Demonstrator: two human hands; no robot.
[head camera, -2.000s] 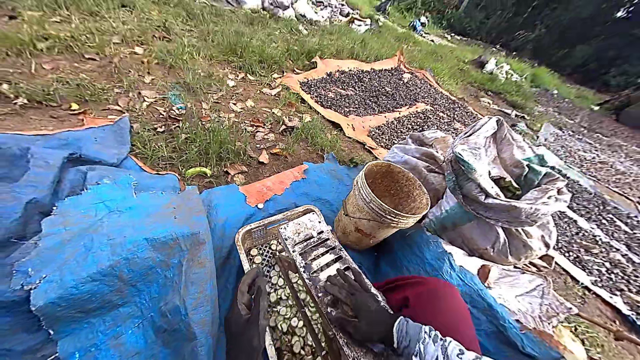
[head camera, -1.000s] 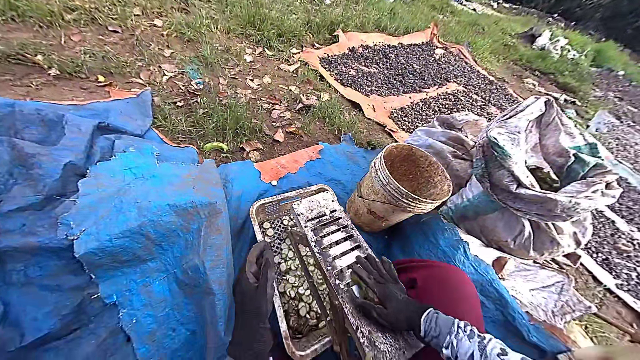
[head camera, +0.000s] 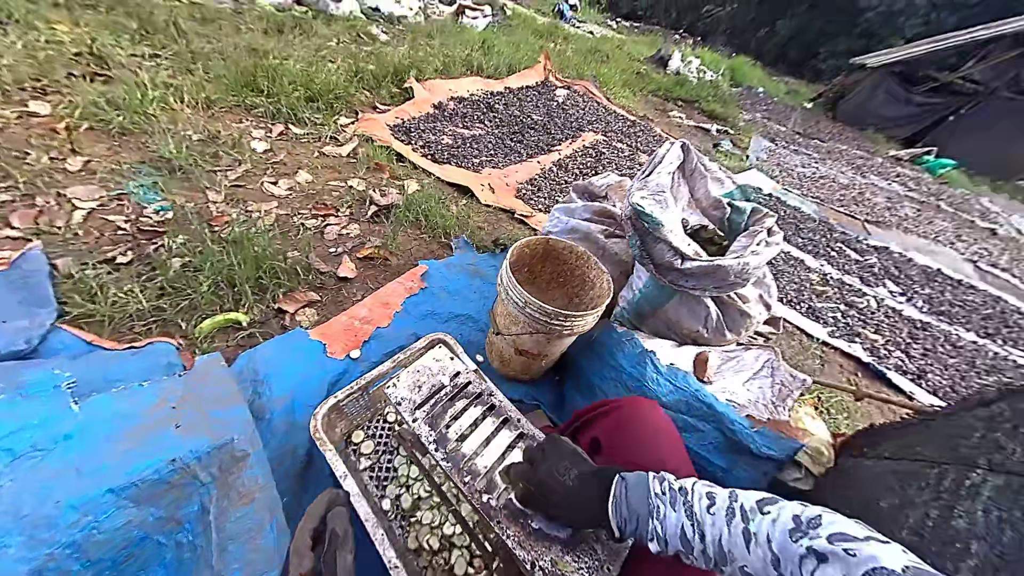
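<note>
My right hand (head camera: 560, 482), in a dark glove, lies on a slotted slicing board (head camera: 472, 424) with several parallel openings; whether it grips something beneath its fingers cannot be made out. The board rests slanted over a rectangular perforated plastic crate (head camera: 340, 448). Inside the crate, left of the board, lie many pale round slices with dark green rims (head camera: 432, 512). My left hand (head camera: 322, 532), also gloved, is at the crate's left outer side near the bottom edge, its fingers partly cut off by the frame.
A dirty plastic bucket (head camera: 524, 336) stands just beyond the crate on a blue tarp (head camera: 136, 448). Behind it are open woven sacks (head camera: 696, 272). Dark dried pieces lie on an orange sheet (head camera: 496, 180) and on long sheets (head camera: 896, 304) at the right.
My right hand has shifted over the slicing board, from spread fingers to a more bent pose. The view has swung somewhat.
</note>
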